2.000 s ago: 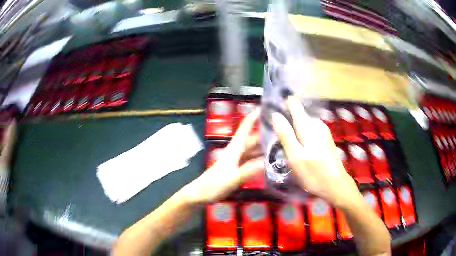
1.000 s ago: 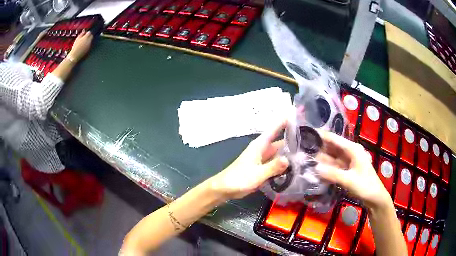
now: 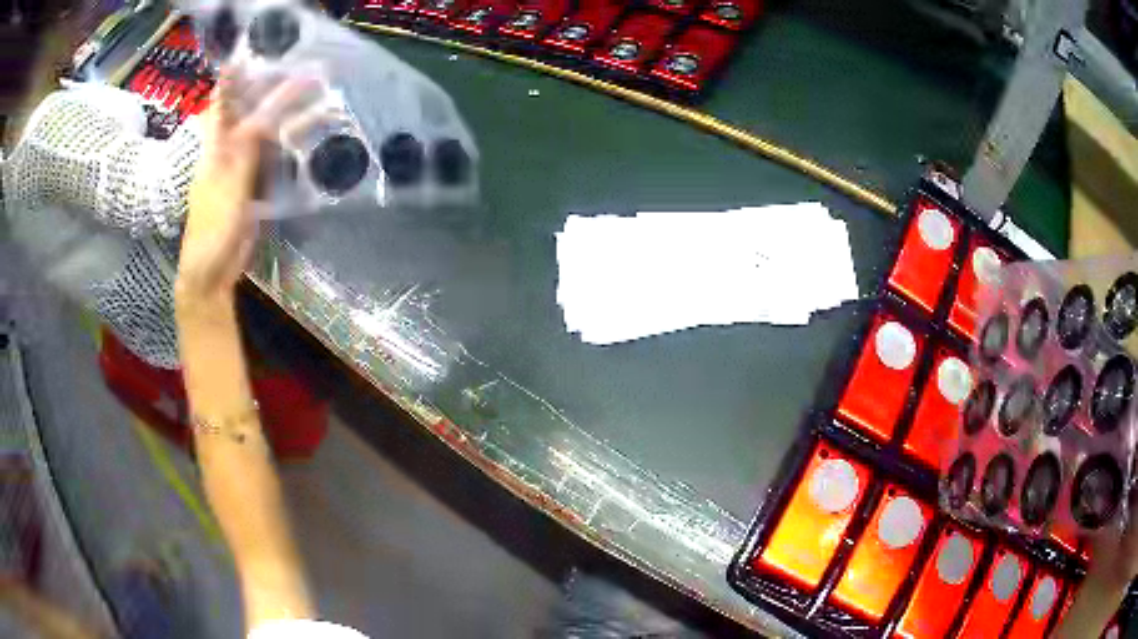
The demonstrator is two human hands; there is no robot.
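My left hand [image 3: 225, 206] is raised at the upper left, blurred, and holds a clear carrier film [image 3: 412, 106] with several black trim discs. My right hand [image 3: 1101, 580] is at the lower right edge, mostly cut off, at the lower edge of a second carrier film [image 3: 1013, 362] with rows of black discs; its fingers are mostly hidden. This film hangs over part of the black tray [image 3: 749, 568]. Red housings [image 3: 817, 518] in the tray show pale grey circles. White paper sheets [image 3: 705, 275] lie in a pile left of the tray.
Another tray of red housings [image 3: 599, 38] lies behind the yellowish strip [image 3: 749, 144]. Beside my left hand sits a person in a checked sleeve [image 3: 94, 156], with a red stool [image 3: 281, 406] below. A metal upright [image 3: 1023, 112] and a tan board [image 3: 1104, 162] stand beyond the tray.
My hands were together with bunched film; now they are far apart, each with a separate film. The left hand has moved up and left, the right hand to the right. The view has shifted left.
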